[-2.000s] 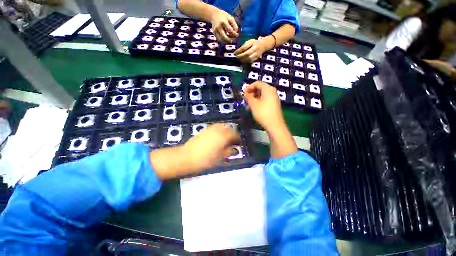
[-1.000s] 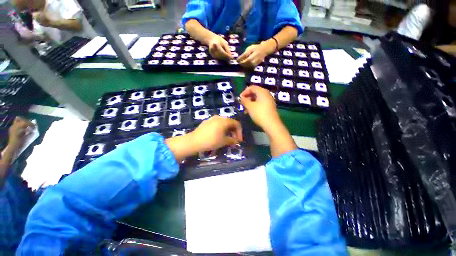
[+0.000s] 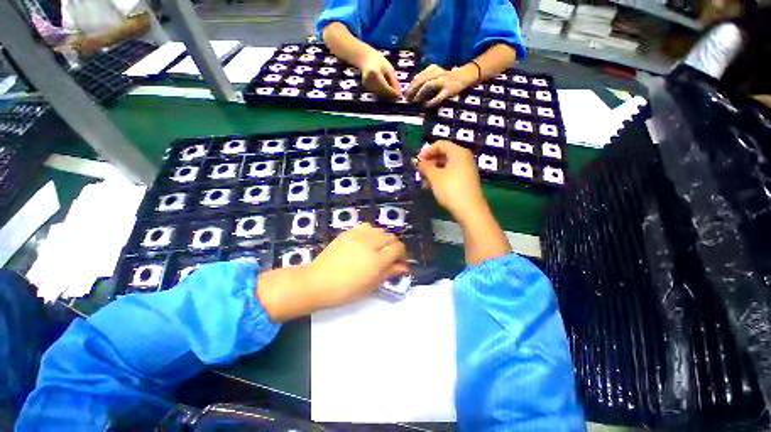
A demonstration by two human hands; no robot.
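Note:
A black blister tray (image 3: 279, 202) holds rows of silver-white components with round dark centres. My left hand (image 3: 355, 266) is at the tray's near right corner. Its fingertips are on a component (image 3: 396, 285) at the tray's near edge, over the far edge of a white sheet (image 3: 385, 363); the hand partly hides it. My right hand (image 3: 452, 173) is raised beside the tray's far right side, thumb and finger pinched. A tiny pale spot shows at those fingertips, too small to identify.
A person (image 3: 423, 34) across the green bench handles parts over filled trays (image 3: 499, 126). Stacked black trays (image 3: 659, 278) with shiny clear plastic stand at right. Loose white sheets (image 3: 89, 232) lie at left, beside a metal post (image 3: 76, 93). Another person's arm (image 3: 110, 38) shows far left.
My left hand has moved down toward me, and a component now shows under its fingertips beyond the corner pocket. My right hand stays pinched in nearly the same place. The camera view has shifted slightly.

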